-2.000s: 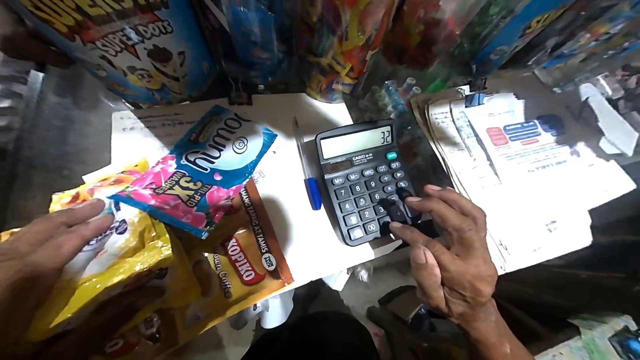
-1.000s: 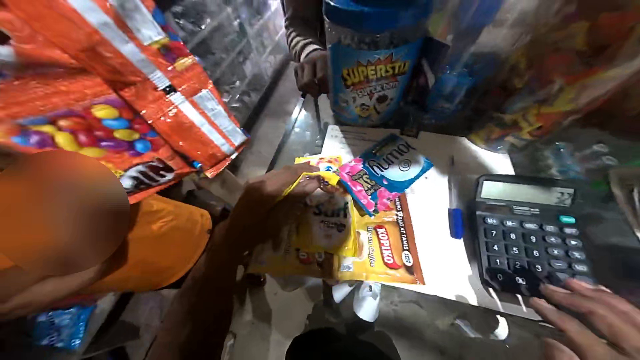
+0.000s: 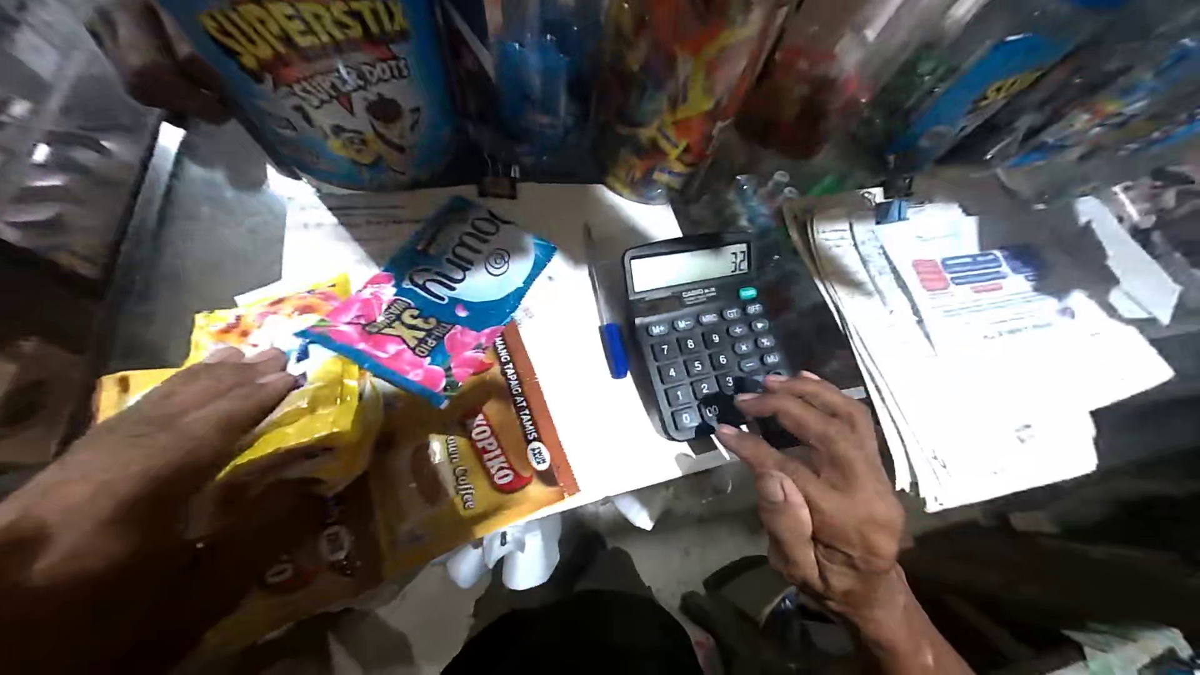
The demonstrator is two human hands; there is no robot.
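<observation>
My left hand [image 3: 202,408] lies flat on a yellow sachet pack [image 3: 319,422] at the left, its fingers on the plastic. Overlapping that pack is a blue and pink fabric conditioner sachet [image 3: 469,272]. Under both sits a brown and yellow Kopiko coffee packet [image 3: 469,459]. At centre right a black Casio desk calculator [image 3: 694,337] rests on white paper [image 3: 572,309], its display lit with digits. My right hand [image 3: 825,487] hovers at the calculator's lower right keys, fingers bent and holding nothing; whether a fingertip touches a key I cannot tell. A blue-capped pen [image 3: 613,349] lies beside the calculator.
Along the back stand a blue Superstix tub [image 3: 328,103] and clear containers of colourful wrapped sweets [image 3: 656,103]. A binder clip [image 3: 499,180] holds the paper's top edge. Clipped papers [image 3: 994,375] lie at the right. Another person's hand [image 3: 159,66] is at the upper left.
The view has swung left and back again. One second ago my left hand gripped the yellow pack; now it lies on top. The orange candy packs and a person in orange seen then are out of view.
</observation>
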